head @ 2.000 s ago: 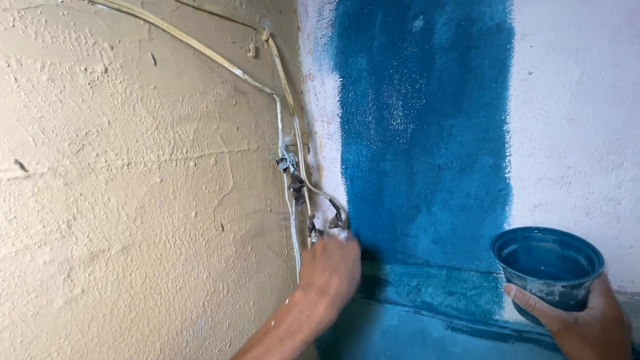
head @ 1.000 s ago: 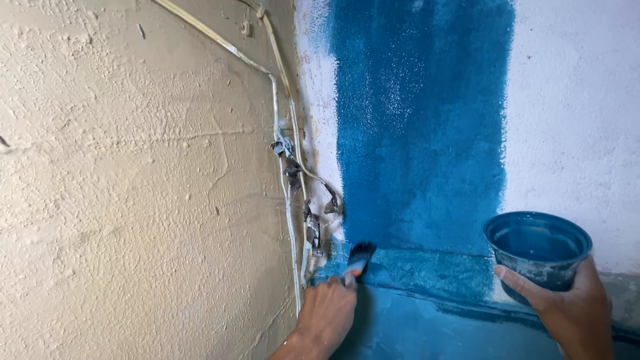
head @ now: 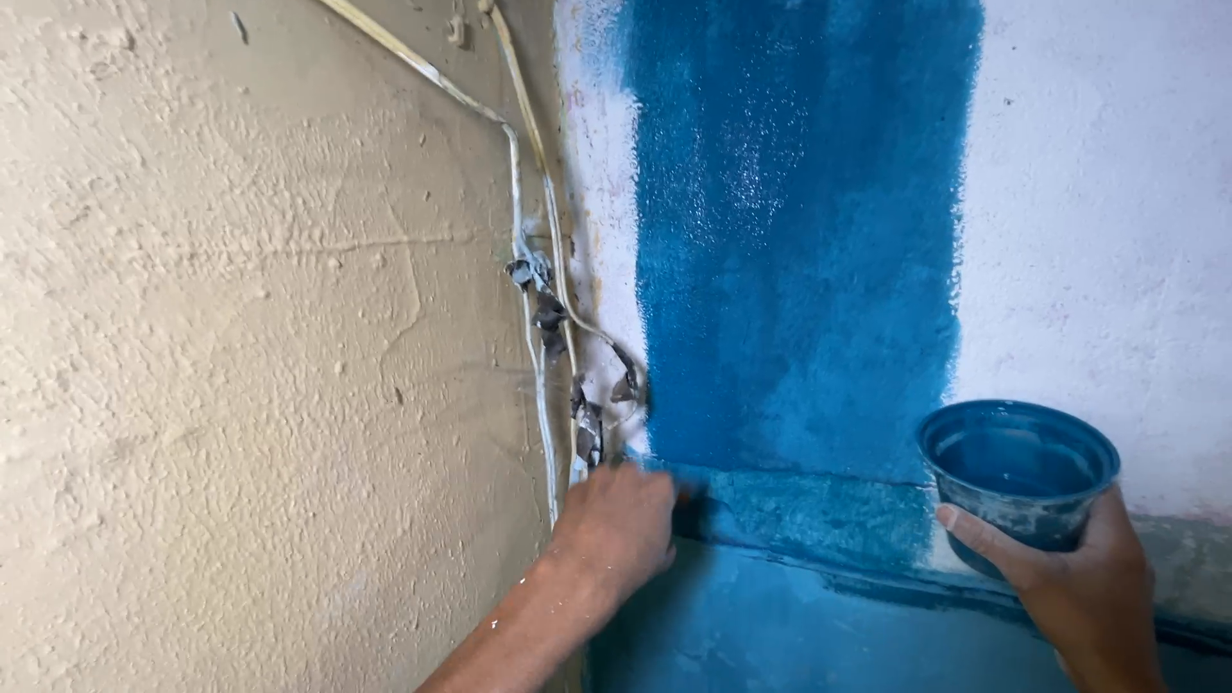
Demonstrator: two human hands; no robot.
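Observation:
My left hand (head: pixel 616 525) is closed around a paintbrush (head: pixel 695 505) at the room's corner, low beside the cables. The brush is blurred and largely hidden by the hand; its dark bristles point right, close to the blue-painted band of wall. At the right, my right hand (head: pixel 1078 587) grips a plastic tub (head: pixel 1020 510) from below and the side, with the thumb on its near face. Blue paint (head: pixel 1020 467) lies inside the tub. Behind both hands stands a wall with a wide blue painted strip (head: pixel 799 241) between whitish areas.
A rough beige wall (head: pixel 241 337) fills the left side. Painted electrical cables (head: pixel 546 414) run down the corner, with dark torn tape (head: pixel 551 313) around their joints. A ledge line (head: pixel 818 568) crosses the wall low down, with lighter blue paint below it.
My left hand was higher, at the taped cables, two seconds ago; it went down, and the brush showed plainly one second ago. My right hand still holds the tub.

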